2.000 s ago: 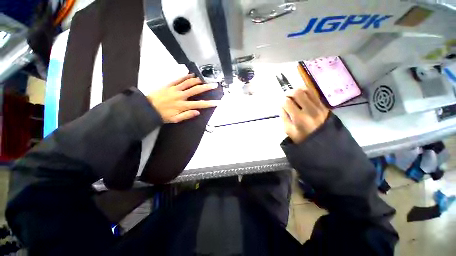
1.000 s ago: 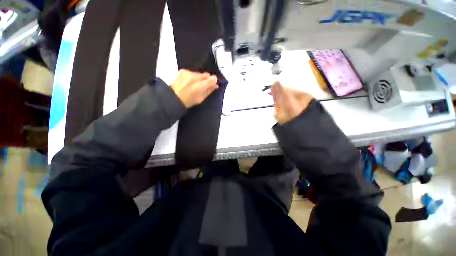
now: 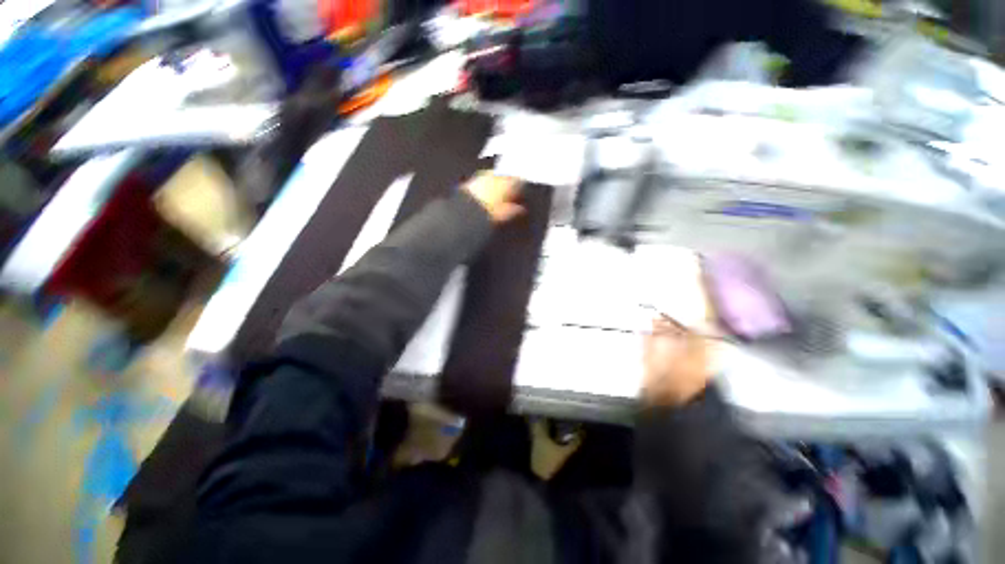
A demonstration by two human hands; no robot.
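The head view is strongly blurred. Dark fabric strips (image 3: 496,320) lie lengthwise on the white table and hang over its front edge. My left hand (image 3: 497,195) is at the far part of the strip nearest the machine, fingers curled; blur hides whether it grips the fabric. My right hand (image 3: 674,361) is near the front edge, right of the strips, with a thin dark item, perhaps the thread snips (image 3: 665,318), at its fingertips. The sewing machine head (image 3: 760,220) stands behind; needle and foot cannot be made out.
A pink-lit smartphone (image 3: 746,295) lies right of my right hand. A pale blurred block, perhaps the motor housing (image 3: 898,339), is at the far right. A red object (image 3: 99,237) stands left of the table. Dark and blue scraps (image 3: 871,485) lie below right.
The view has tilted up and shows more of the workshop behind. My left hand has moved away from me along the fabric. My right hand stays right of the strips.
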